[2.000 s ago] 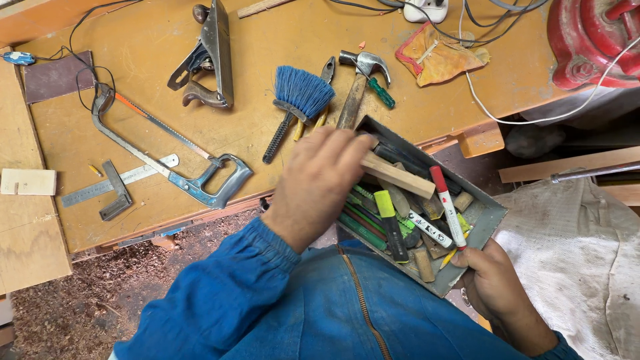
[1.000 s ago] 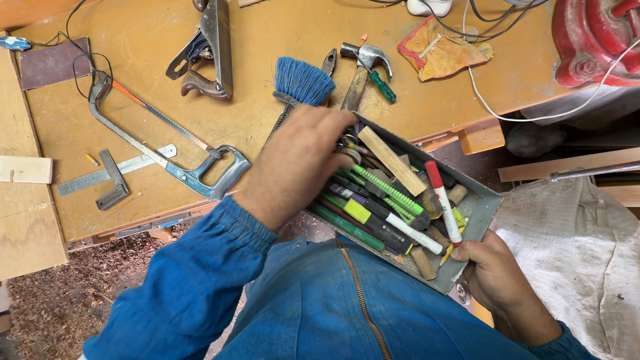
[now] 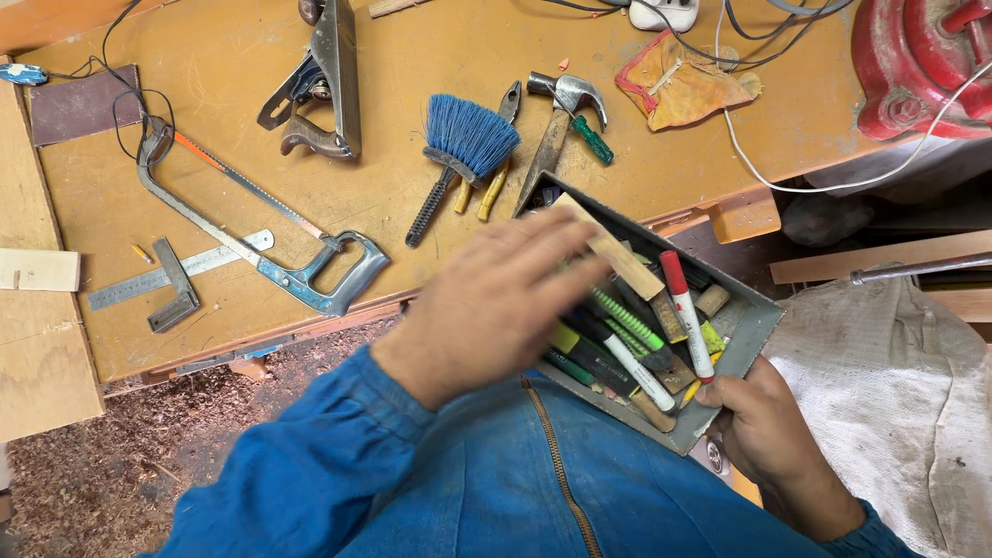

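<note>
My right hand (image 3: 756, 426) grips the near right corner of a grey metal box (image 3: 748, 333), with the thumb over its rim. Over the box's left part my left hand (image 3: 504, 302) is spread and slightly blurred; its fingertips are among the contents, and whether they touch anything is hidden. Inside lie a red-capped white marker (image 3: 687, 314), a flat wood strip (image 3: 612, 248), a white marker (image 3: 639, 372), a bright green ribbed tool (image 3: 628, 318) and several other pens and wood pieces. A claw hammer (image 3: 558, 124) lies partly behind the box.
On the bench (image 3: 418, 46) lie a hacksaw (image 3: 310, 279), a hand plane (image 3: 325, 85), a blue brush (image 3: 469, 139), pliers (image 3: 496, 174), a green screwdriver (image 3: 593, 139), a steel rule (image 3: 209, 260), a small square (image 3: 177, 291) and an orange cloth item (image 3: 682, 85). A red cast machine base (image 3: 903, 77) stands right.
My left hand has moved across the box's contents, toward the right since one second ago. The wood strip lay at another angle two seconds ago. My right hand keeps its hold on the box.
</note>
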